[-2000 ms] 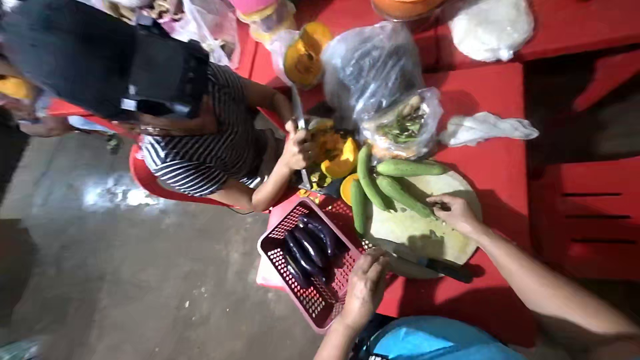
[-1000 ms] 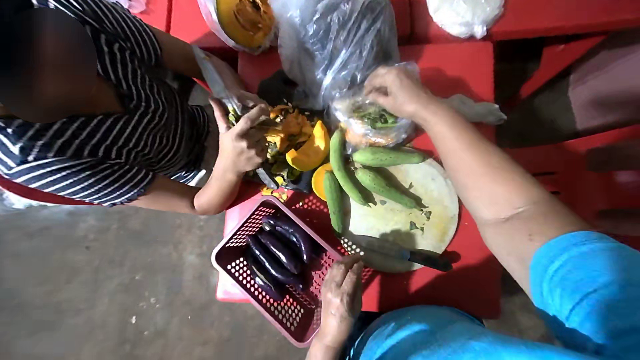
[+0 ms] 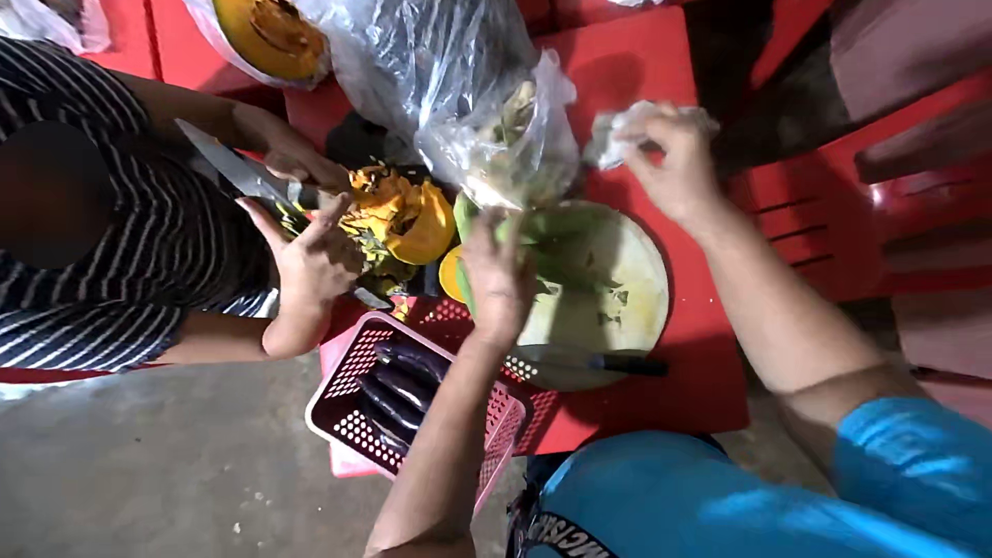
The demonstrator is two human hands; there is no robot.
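My left hand (image 3: 500,279) reaches over the left part of the round cutting board (image 3: 643,310), at a clear plastic bag of greens (image 3: 515,155); blur hides whether its fingers grip the bag. Partly hidden beneath it are long green vegetables (image 3: 570,225). My right hand (image 3: 670,155) is at a crumpled thin plastic bag (image 3: 616,136) to the right, its fingers bent against the plastic. A knife with a dark handle (image 3: 632,364) lies across the board's near edge. Purple eggplants (image 3: 403,387) lie in a pink perforated basket (image 3: 349,446), under my left forearm.
At the left, a person in a striped shirt (image 3: 225,279) holds a knife (image 3: 232,167) near cut pumpkin (image 3: 422,225). A large plastic bag (image 3: 434,62) and a wrapped pumpkin piece (image 3: 275,39) stand farther back on the red table (image 3: 682,403). Red chairs (image 3: 806,217) are at the right.
My left hand has moved from the basket's edge up to the bag of greens. My right hand has gone from that bag to the crumpled plastic at the right.
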